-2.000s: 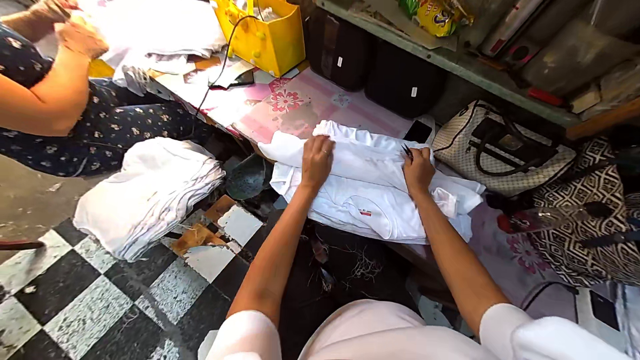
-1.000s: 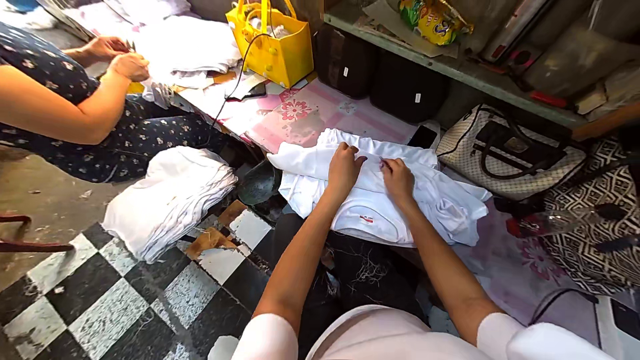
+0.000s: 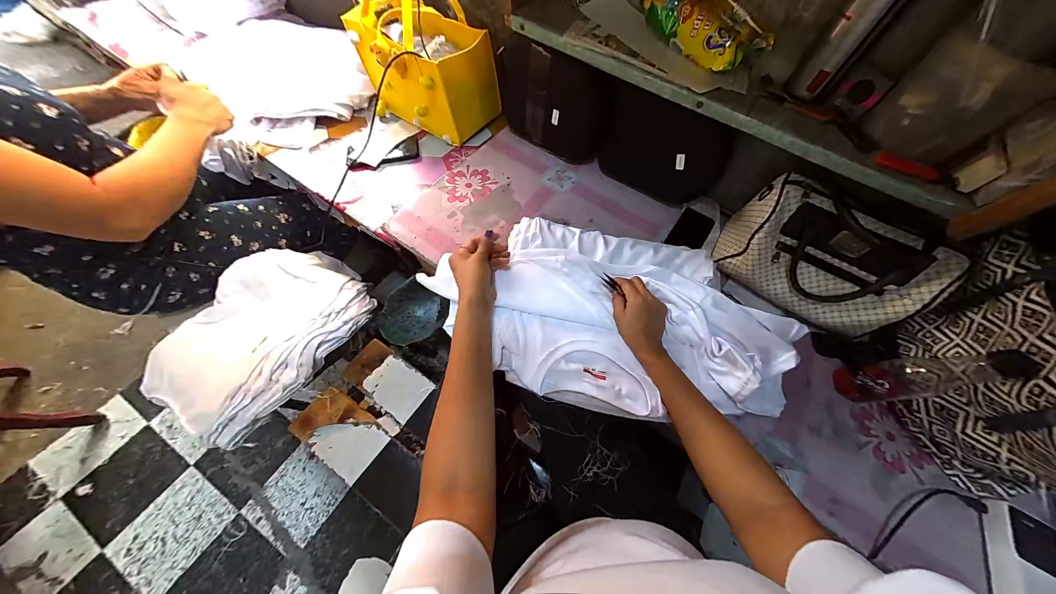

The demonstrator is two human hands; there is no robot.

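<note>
Several white T-shirts point(image 3: 544, 330) lie in a loose stack in front of me, over my lap and the edge of a table with a pink floral cover point(image 3: 528, 177). My left hand point(image 3: 477, 262) pinches white fabric at the stack's left upper side. In my right hand point(image 3: 637, 313) is a small dark pointed tool point(image 3: 612, 285), its kind unclear, with its tips over the top shirt. The neckline with a small red-and-white label faces me. Another pile of white garments point(image 3: 260, 338) stands low on the left, apart from the stack.
A person's hands point(image 3: 186, 99) handle white cloth at upper left. Behind the stack are a yellow bag point(image 3: 441, 82), black cases point(image 3: 660, 132) and a shelf edge point(image 3: 742, 124). A dark phone point(image 3: 690, 228), a checked handbag point(image 3: 833, 256) and a patterned bag point(image 3: 990, 396) lie rightward.
My hands were close together on the shirts one second ago. Now they are farther apart, the left at the fabric's left side and the right over the middle.
</note>
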